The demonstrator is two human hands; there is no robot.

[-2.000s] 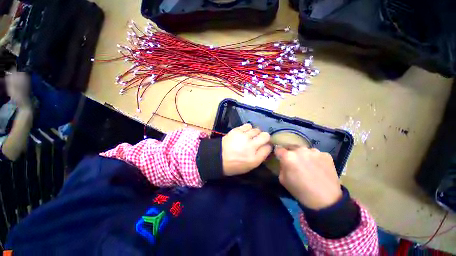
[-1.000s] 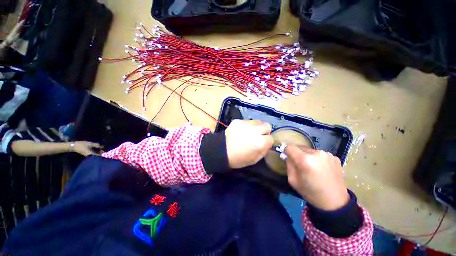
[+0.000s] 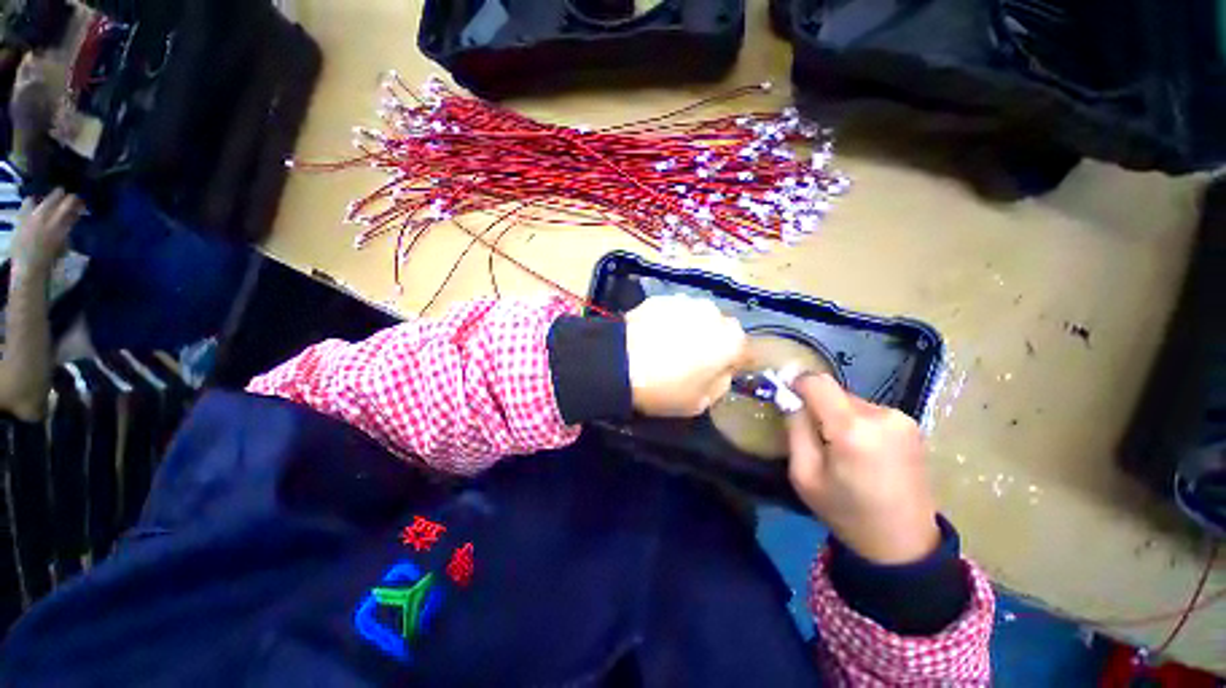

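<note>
The black plastic housing (image 3: pixel 881 352) lies open side up on the tan bench, with a round hole showing the tan surface. My left hand (image 3: pixel 680 355) is closed over the hole's left side; a red wire lead (image 3: pixel 545 280) trails from it toward the bundle. My right hand (image 3: pixel 863 464) pinches a small white item (image 3: pixel 781 390) over the hole. A short dark part (image 3: pixel 756 386) shows between the fingertips of both hands. What the left fingertips grip exactly is hidden.
A large bundle of red wires (image 3: pixel 578 164) with white ends lies beyond the housing. Black shells stand at the back (image 3: pixel 592 47), back right (image 3: pixel 982 81), left (image 3: pixel 202 121) and right (image 3: pixel 1183 363). A neighbour's arm (image 3: pixel 30 309) shows at far left. White scraps (image 3: pixel 1002 484) lie right.
The white item shows more clearly at my right fingertips, which have moved slightly right. My left hand has also shifted slightly right. The neighbour's arm has moved.
</note>
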